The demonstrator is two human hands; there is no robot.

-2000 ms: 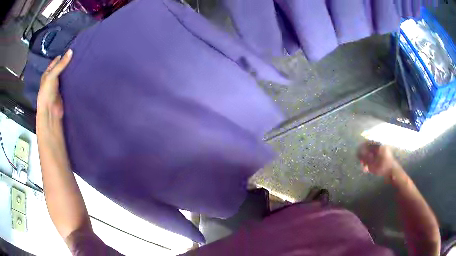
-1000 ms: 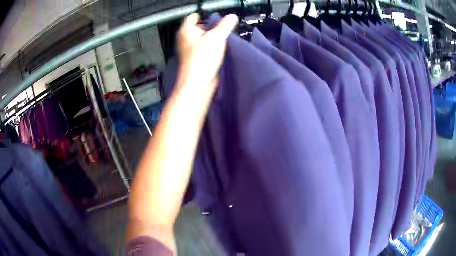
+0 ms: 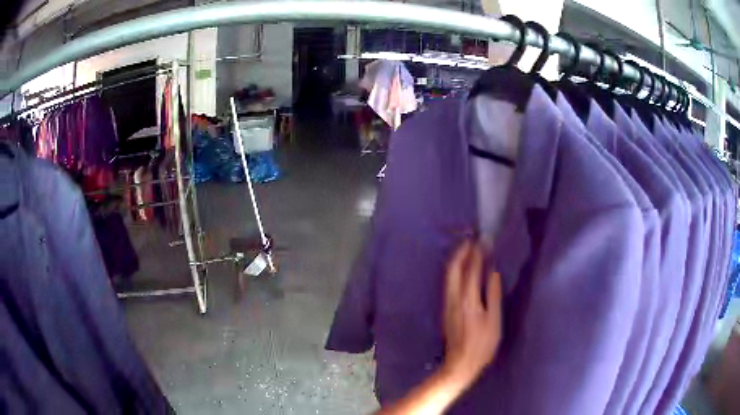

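Note:
The nearest purple jacket (image 3: 414, 219) hangs on a black hanger (image 3: 507, 81) at the near end of a row. Its front faces me, with the pale lining showing at the neck. My left hand (image 3: 473, 312) is against the jacket's front below the lapels, fingers extended and slightly blurred, with no clear grip. My right hand is not recognisable; only a blurred brownish patch shows at the right edge. More purple jackets (image 3: 600, 211) hang close behind on the grey garment rail (image 3: 324, 12).
A dark blue garment (image 3: 57, 275) hangs at the left edge. Behind are a metal rack frame (image 3: 185, 203) with red and purple clothes (image 3: 89, 130), blue bags (image 3: 215, 154), a white pole (image 3: 247, 170) and grey floor (image 3: 300, 324).
The purple jacket I carried now hangs on the rail. My left hand has left the hanger's top and moved down to the jacket's front. The view has turned toward the aisle.

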